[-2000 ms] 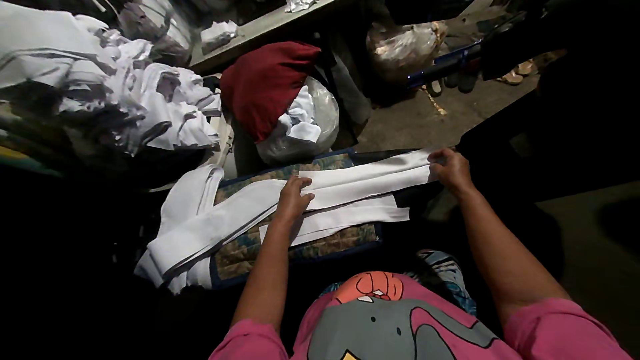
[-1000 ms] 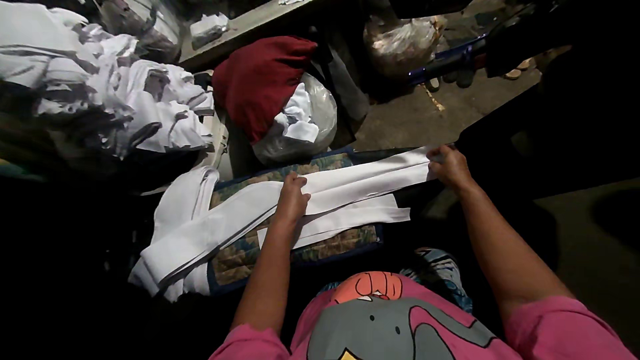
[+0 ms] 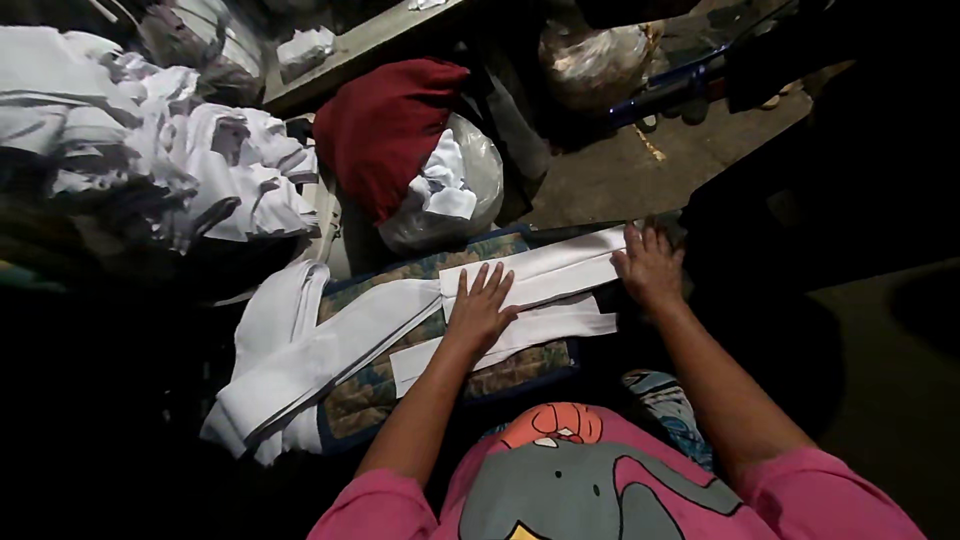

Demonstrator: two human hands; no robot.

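A long folded strip of white fabric (image 3: 555,264) lies across a patterned quilted pad (image 3: 360,397). My left hand (image 3: 481,309) rests flat on the strip near its left end, fingers spread. At the strip's right end, my right hand (image 3: 651,262) lies on the fabric with its fingers apart. Below it, nearer my body, are shorter white strips (image 3: 536,330), partly under my left forearm. More long white strips (image 3: 322,349) loop and hang off the pad's left side.
A large heap of white fabric pieces (image 3: 180,150) is piled at upper left. Beyond the pad stands a clear plastic bag (image 3: 480,161) with white scraps, partly covered by red cloth (image 3: 382,127). Another filled plastic bag (image 3: 592,64) sits on the floor farther back.
Both hands pinched the white strip with bent fingers before; now they lie spread on top of it. The strip's left end now shows beside my left hand.
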